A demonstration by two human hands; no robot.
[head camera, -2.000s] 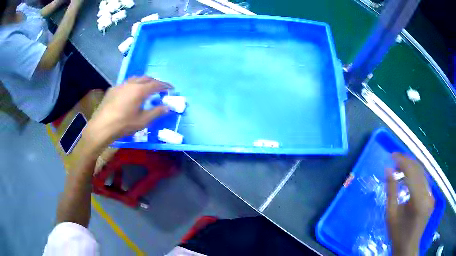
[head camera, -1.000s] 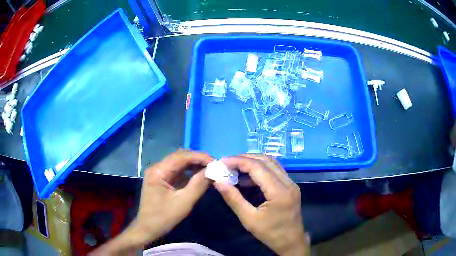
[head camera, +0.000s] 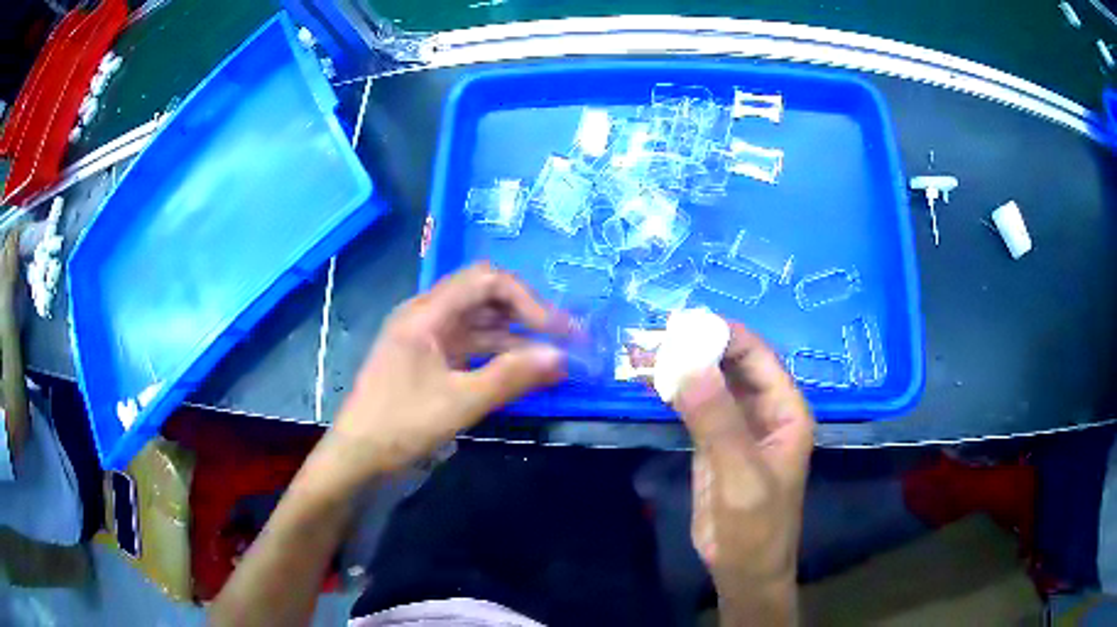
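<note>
My right hand (head camera: 750,429) holds a glossy white plastic housing (head camera: 692,349) between thumb and fingers, over the near edge of the right tray. My left hand (head camera: 453,355) is over the tray's near-left corner, thumb and fingertips pinched around what looks like a clear plastic part (head camera: 590,343); it is blurred and its shape cannot be told. The blue right tray (head camera: 904,282) holds a pile of clear plastic covers (head camera: 649,221) and loose clear rounded frames (head camera: 829,288) lying flat.
A larger blue tray (head camera: 221,233) sits angled at the left, white pieces in its near corner. White units (head camera: 47,257) lie beyond it, near a red tray (head camera: 61,98). A white T-shaped piece (head camera: 935,186) and white block (head camera: 1012,229) lie right. The green conveyor (head camera: 735,18) runs behind.
My hands have moved apart and up over the tray from working together on the white housing. My right hand now has the housing; my left hand is at the tray's left side.
</note>
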